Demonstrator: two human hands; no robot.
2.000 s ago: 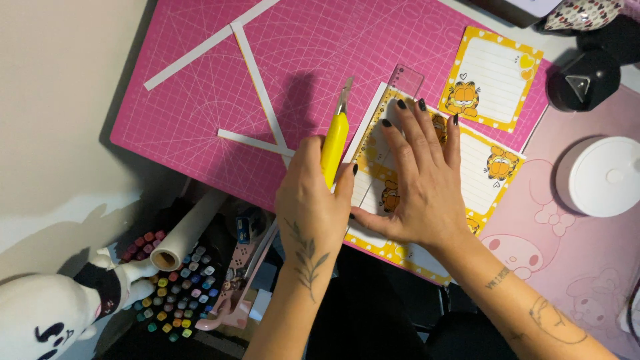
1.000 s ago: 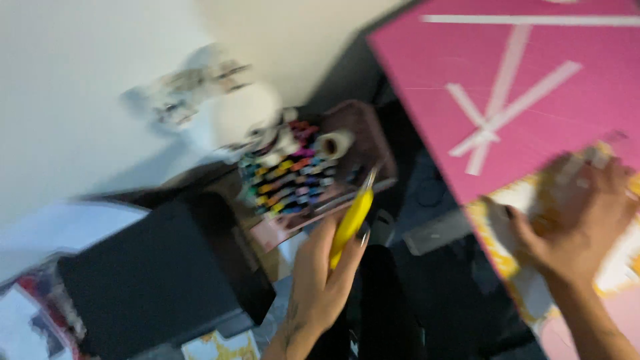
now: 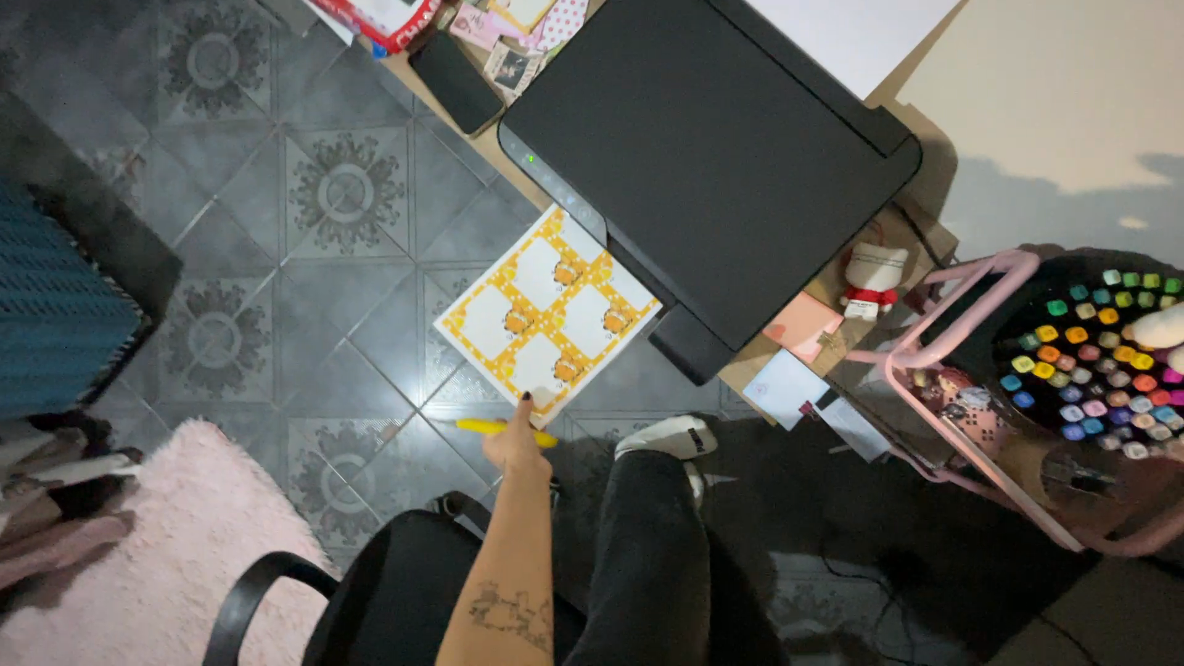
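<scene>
My left hand (image 3: 518, 449) reaches forward below the printer, its dark-nailed thumb on the bottom corner of a printed sheet (image 3: 546, 319). That sheet has a yellow dotted pattern, white panels and orange cat drawings. Its upper edge lies against the front of a black printer (image 3: 712, 157), partly under it. A yellow craft knife (image 3: 483, 426) is also held in my left hand, lying crosswise under the fingers; its blade cannot be made out. My right hand is out of view.
A phone (image 3: 456, 83) lies on the wooden desk edge left of the printer. At right stands a pink-framed cart (image 3: 962, 407) with many markers. A black chair (image 3: 398, 583) and pink fluffy rug (image 3: 176, 546) are at lower left, a blue woven basket (image 3: 65, 305) at far left.
The view has swung far left, from the pink cutting mat to the printer. My left hand, still with the yellow knife, now also holds a printed sheet. My right hand has left the view.
</scene>
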